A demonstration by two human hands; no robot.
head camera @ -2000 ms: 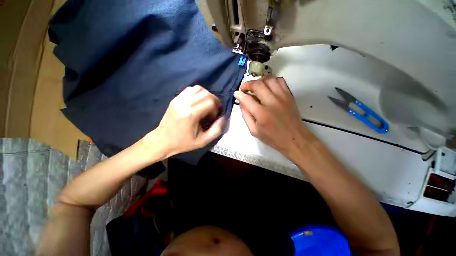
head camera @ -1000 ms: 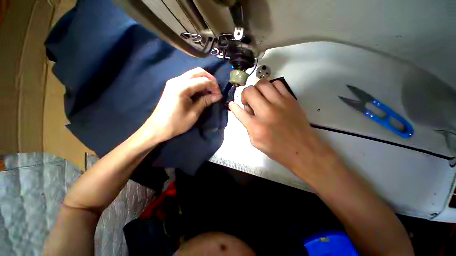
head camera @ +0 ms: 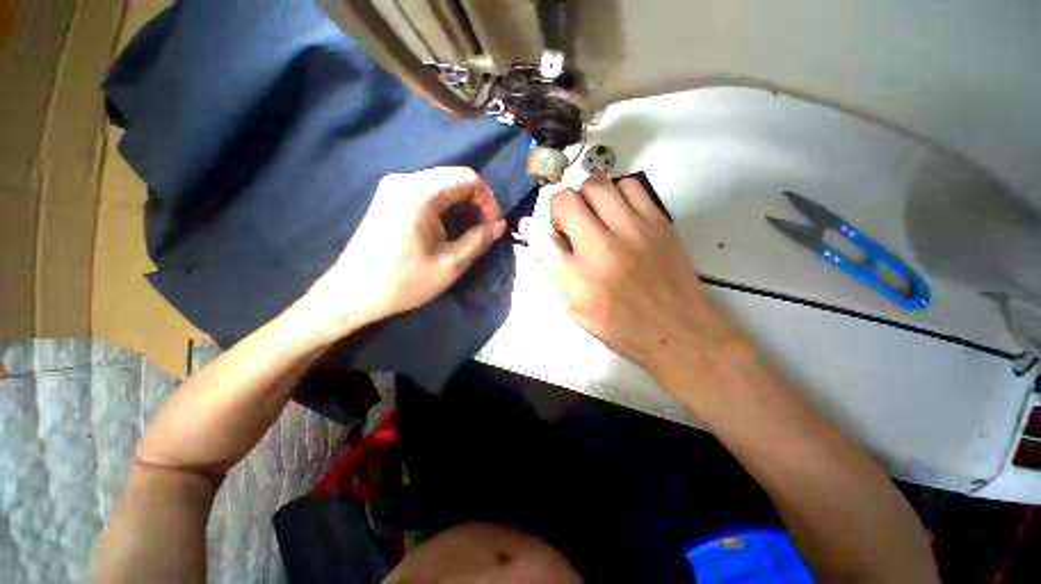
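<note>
A large navy fabric panel [head camera: 297, 126] lies spread left of the needle area on the white machine bed [head camera: 731, 376]. My left hand [head camera: 422, 240] is over the panel's right part, thumb and forefinger pinched at the panel's right edge. My right hand [head camera: 611, 257] is just right of it, fingers bent, fingertips close below the pale round knob [head camera: 547, 165] of the sewing machine head. A small dark piece shows between the two hands' fingertips; which hand grips it is hard to tell. The presser foot is hidden behind the machine head.
Blue-handled thread snips [head camera: 850, 251] lie on the bed to the right. A dark scrap [head camera: 650, 196] lies behind my right hand. Cardboard [head camera: 57, 183] and silver quilted sheeting [head camera: 69, 456] are at the left. A round blue object [head camera: 748, 559] and red items are below.
Since two seconds ago, my hands have come closer together at the panel's edge, and a small dark piece now shows at the fingertips. The view has shifted slightly.
</note>
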